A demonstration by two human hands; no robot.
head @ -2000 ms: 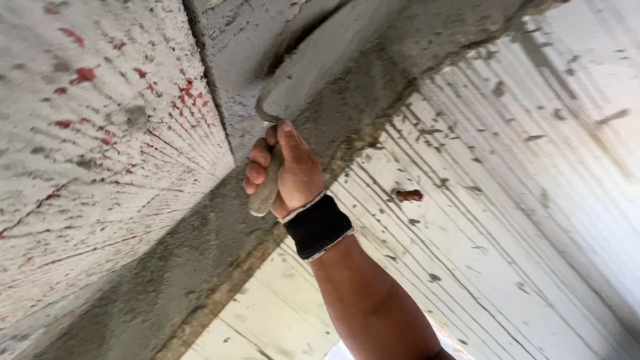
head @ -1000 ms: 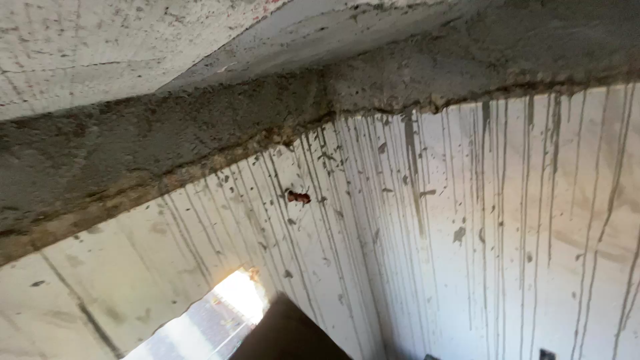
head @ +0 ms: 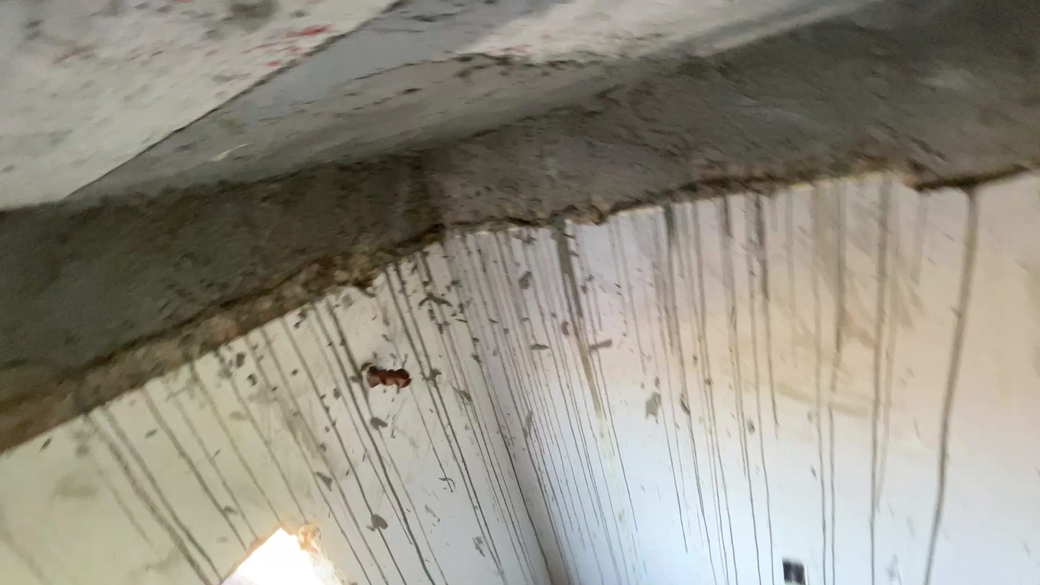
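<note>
Neither my left hand nor my right hand shows at this moment, and no tool is in sight. A band of grey mortar [head: 552, 171] runs along the top of the walls, with a rough, crumbly lower edge. Above it lies the pale ceiling [head: 162, 89], marked with red and dark specks. Dark drips run down the white wall [head: 731, 455] on the right and the wall on the left. A small reddish-brown object [head: 388, 377] sits on the left wall; what it is I cannot tell.
Bright light comes through an opening [head: 280, 561] at the bottom left. A small dark box-like thing [head: 794, 570] is on the right wall near the bottom. The two walls meet in a corner below the mortar band.
Two seconds ago a hand with a black wristband held a trowel against the overhead surface; hand and trowel are now out of view. The view has turned strongly.
</note>
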